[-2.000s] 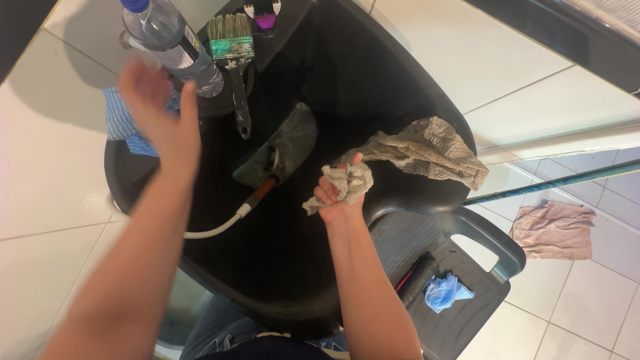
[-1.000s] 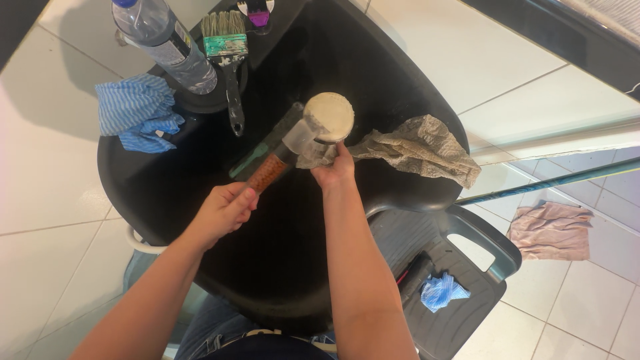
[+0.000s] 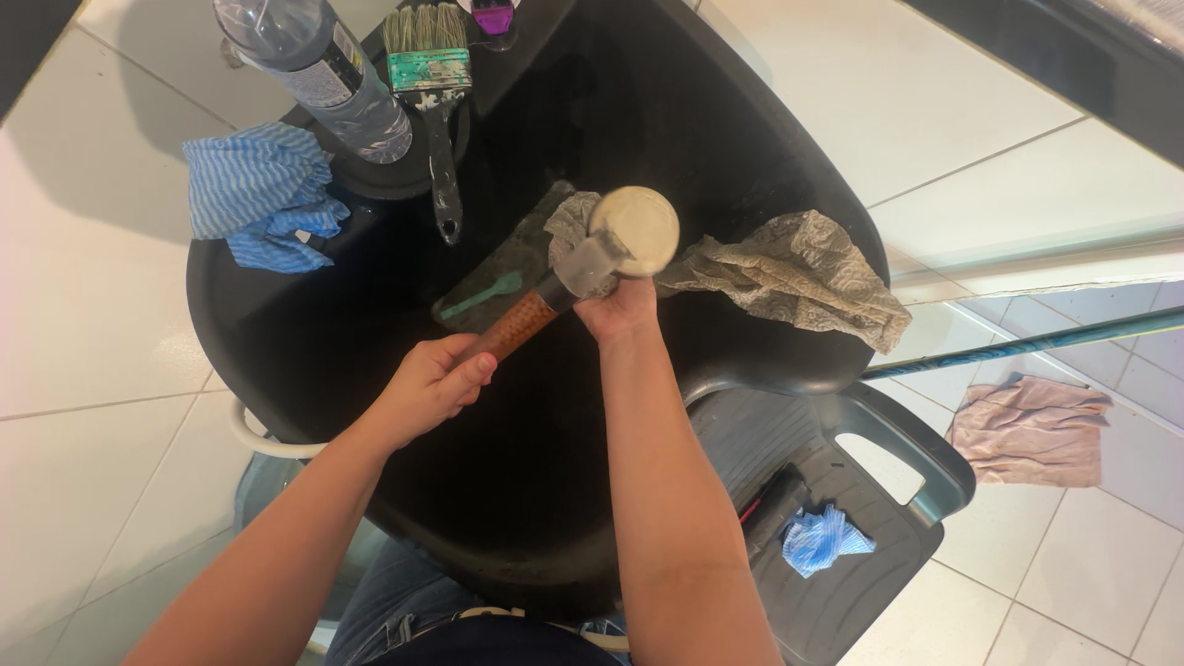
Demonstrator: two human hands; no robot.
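Note:
My left hand [image 3: 435,384] grips the handle of a handheld shower head [image 3: 518,326], whose clear section shows orange beads. The shower head's round pale face points up, over a black basin [image 3: 518,444]. My right hand [image 3: 620,310] is behind and below the head, its fingers largely hidden, against a crumpled beige-grey cloth [image 3: 569,227]. A larger crumpled cloth of the same colour [image 3: 786,268] lies across the basin's right rim. Below the shower head, a dark translucent piece with a green strip [image 3: 486,294] shows in the basin.
A plastic bottle [image 3: 324,79], a flat paintbrush [image 3: 430,88] and a purple item [image 3: 493,17] stand or lie at the far rim. A blue striped cloth [image 3: 259,190] hangs over the left rim. Right are a dark chair [image 3: 869,564] with a blue cloth [image 3: 823,539], a pole [image 3: 1036,347] and a pink cloth [image 3: 1031,430].
Two seconds ago the shower head lay in the basin and my left hand was raised near the bottle. My left hand has since taken the handle, and my right hand has brought its cloth to the head.

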